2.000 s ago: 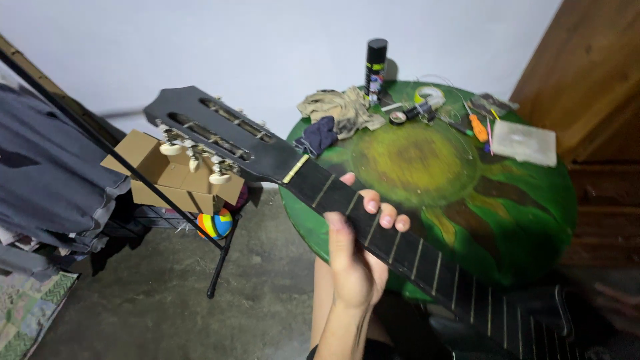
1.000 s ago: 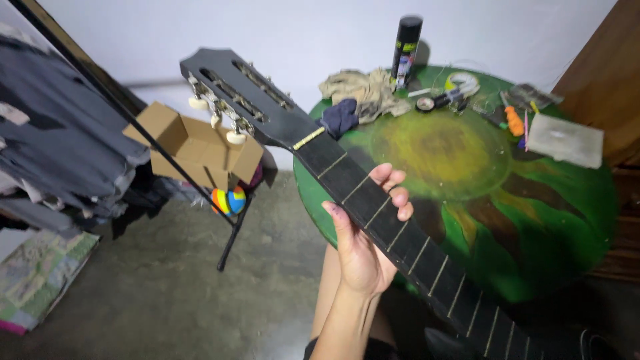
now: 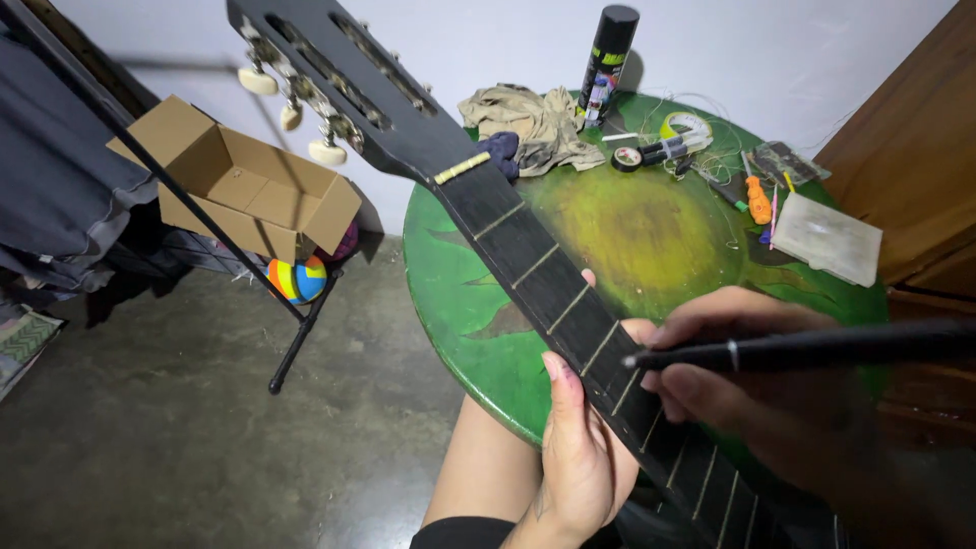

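Note:
A black guitar neck (image 3: pixel 534 255) with metal frets runs diagonally across the view, its slotted headstock (image 3: pixel 335 69) with cream tuning pegs at the upper left and a pale nut (image 3: pixel 462 168) below it. No strings show over the fretboard. My left hand (image 3: pixel 579 450) grips the neck from beneath, thumb on the near edge and fingertips at the far edge. My right hand (image 3: pixel 751 381), blurred, holds a black pen-like tool (image 3: pixel 801 352) with its pale tip at the fretboard, between two frets beyond my left thumb. Whether the tip touches the wood is unclear.
Behind the neck stands a round green table (image 3: pixel 450 305) bearing a spray can (image 3: pixel 608 65), cloths (image 3: pixel 526 122), tape rolls, loose wires, an orange-handled screwdriver (image 3: pixel 757 200) and a plastic case (image 3: pixel 827 238). At left are an open cardboard box (image 3: pixel 252 187), a colourful ball (image 3: pixel 299 279) and a black metal rack (image 3: pixel 293 351).
My right hand has come into view at the right with the black pen-like tool, over the fretboard. My left hand still holds the neck. The view has shifted.

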